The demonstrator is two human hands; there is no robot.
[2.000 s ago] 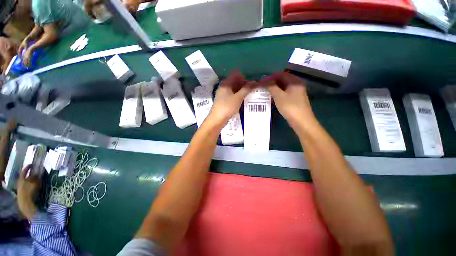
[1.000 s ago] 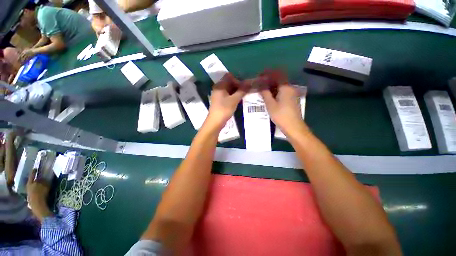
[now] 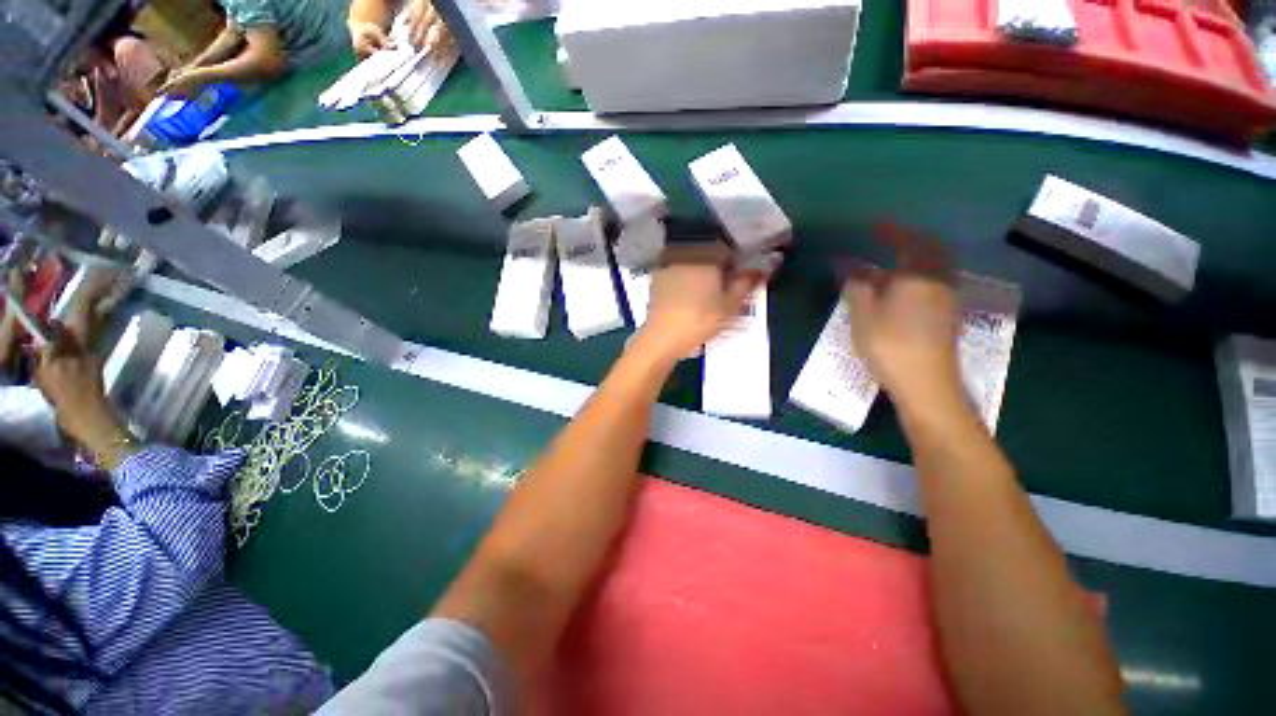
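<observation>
Small white retail boxes lie on the green conveyor belt [image 3: 637, 399]. My left hand [image 3: 696, 301] is over the far end of one box [image 3: 738, 367], with another box beneath its left side; its fingertips are blurred. My right hand [image 3: 903, 319] is over the far end of a tilted box [image 3: 837, 375], and a box with a barcode [image 3: 988, 343] lies just right of it. Its fingers are blurred too, and a grip cannot be made out for either hand. Several more boxes [image 3: 522, 284] lie left of my hands.
A pink-red mat [image 3: 756, 602] lies under my forearms. Beyond the belt are a large white foam box [image 3: 711, 56] and a red tray [image 3: 1092, 63]. A metal bar [image 3: 252, 252] crosses at left. Rubber bands [image 3: 284, 448] and a person in striped sleeves are at left.
The view has turned left, so belt and boxes appear further right. My hands, close together over one barcoded box before, are now apart over different boxes. The person at far left has raised a hand.
</observation>
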